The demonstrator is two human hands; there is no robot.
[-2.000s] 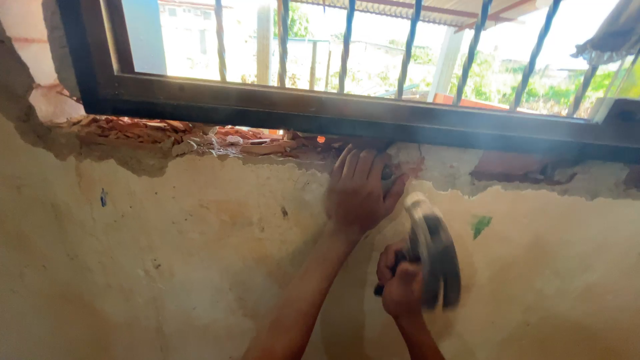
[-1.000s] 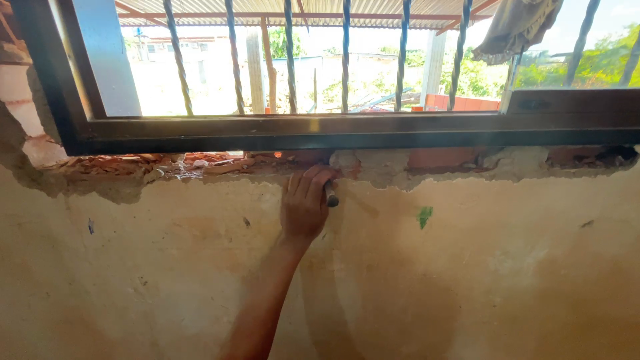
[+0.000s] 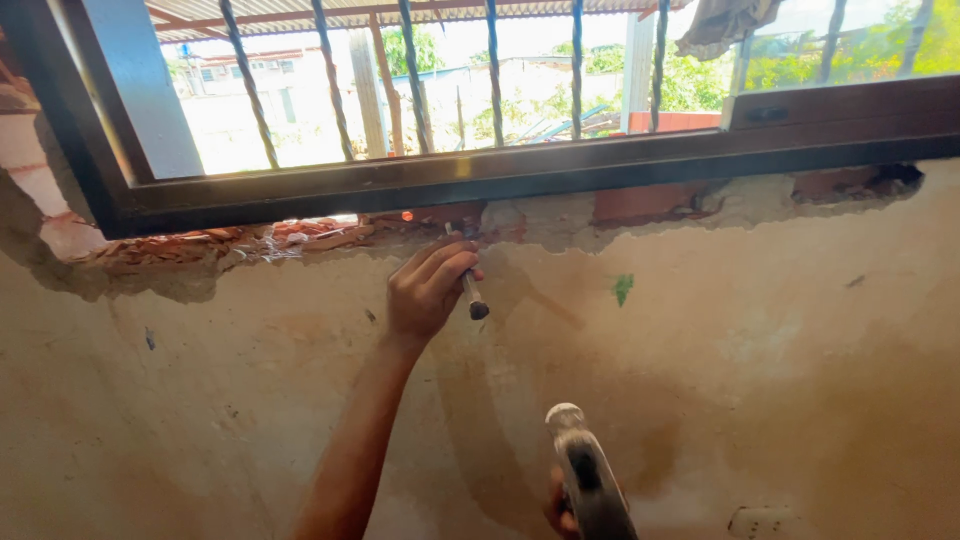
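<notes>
My left hand [image 3: 429,289] grips a metal cold chisel [image 3: 474,295], whose struck end points down toward me. The chisel's upper end reaches the broken masonry edge [image 3: 420,229] just below the window frame [image 3: 360,187]; its very tip is hard to make out. Low in the view, my right hand [image 3: 559,506] is partly hidden behind a hammer [image 3: 589,469] that it holds, with the rounded head raised below and to the right of the chisel. The hammer's handle is not visible.
Broken red brick [image 3: 172,246] lies in the gap under the frame's left part. Twisted metal bars [image 3: 495,75] cross the window opening. Cloth [image 3: 724,26] hangs at the upper right. A hole [image 3: 862,184] opens in the wall at right, and an outlet plate [image 3: 761,521] sits low down.
Two seconds ago the hammer was blurred close beside my left hand; one second ago it was out of view. Now it shows lower down, in my right hand. My left hand still holds the chisel.
</notes>
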